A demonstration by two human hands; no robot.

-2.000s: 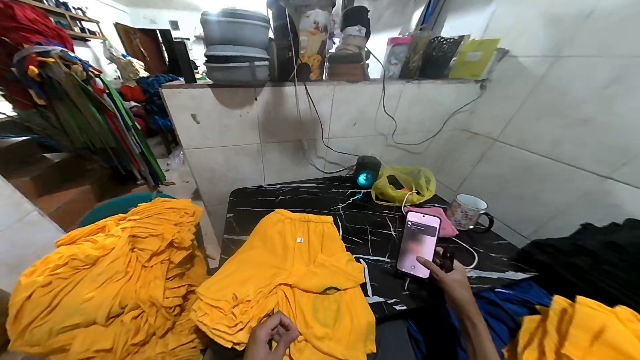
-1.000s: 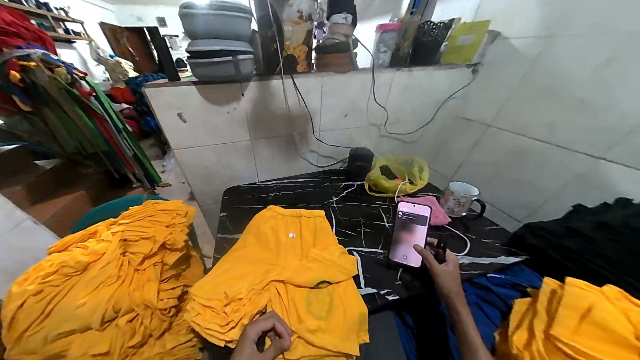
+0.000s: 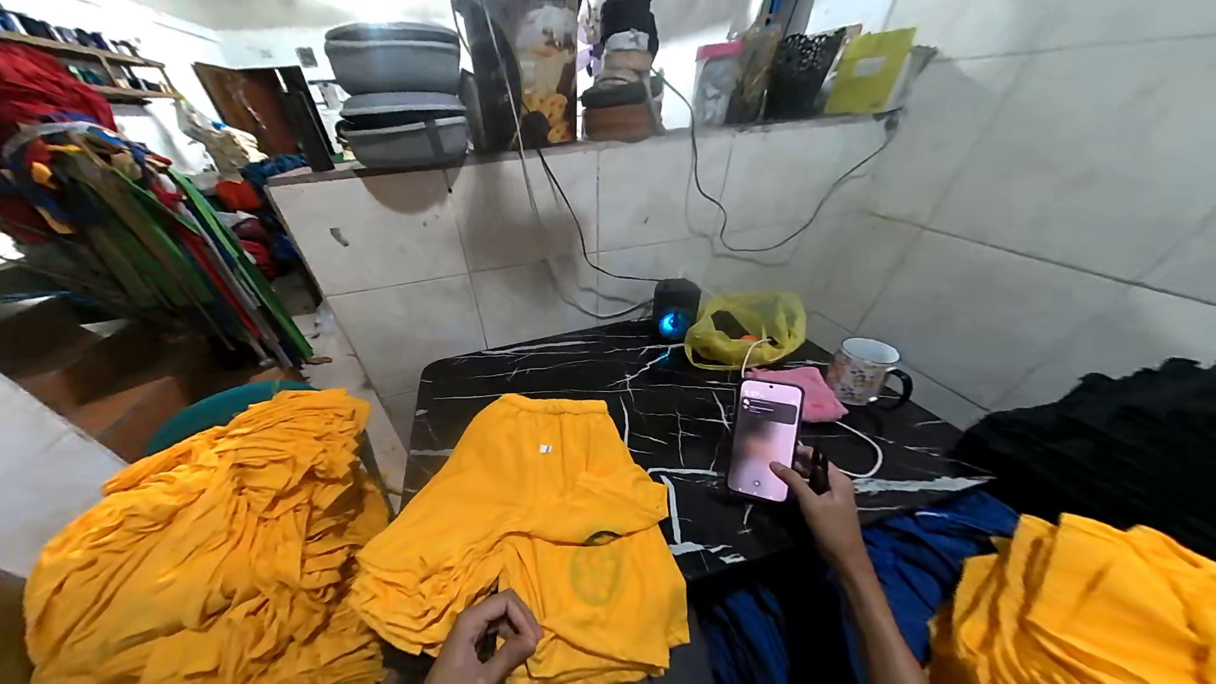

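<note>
A smartphone (image 3: 764,442) with a lit screen lies on the black marble-patterned table (image 3: 665,427), a white cable at its top. My right hand (image 3: 822,484) is at the phone's lower right edge, its thumb on the screen and a small dark object held in its curled fingers; what that object is I cannot tell. My left hand (image 3: 489,632), fingers curled with the thumb near the index finger, rests at the lower edge of a stack of yellow shorts (image 3: 541,494); whether it pinches any cloth is not clear.
Heaps of yellow garments lie left (image 3: 209,551) and right (image 3: 1073,608), with black cloth (image 3: 1102,456) and blue cloth (image 3: 931,551) at the right. Behind the phone are a mug (image 3: 863,370), a pink cloth (image 3: 819,393), a yellow plastic bag (image 3: 746,328) and a small speaker (image 3: 675,309) against the tiled wall.
The small speaker's blue light, lit two seconds ago and dark one second ago, glows again. Both hands keep about the same places.
</note>
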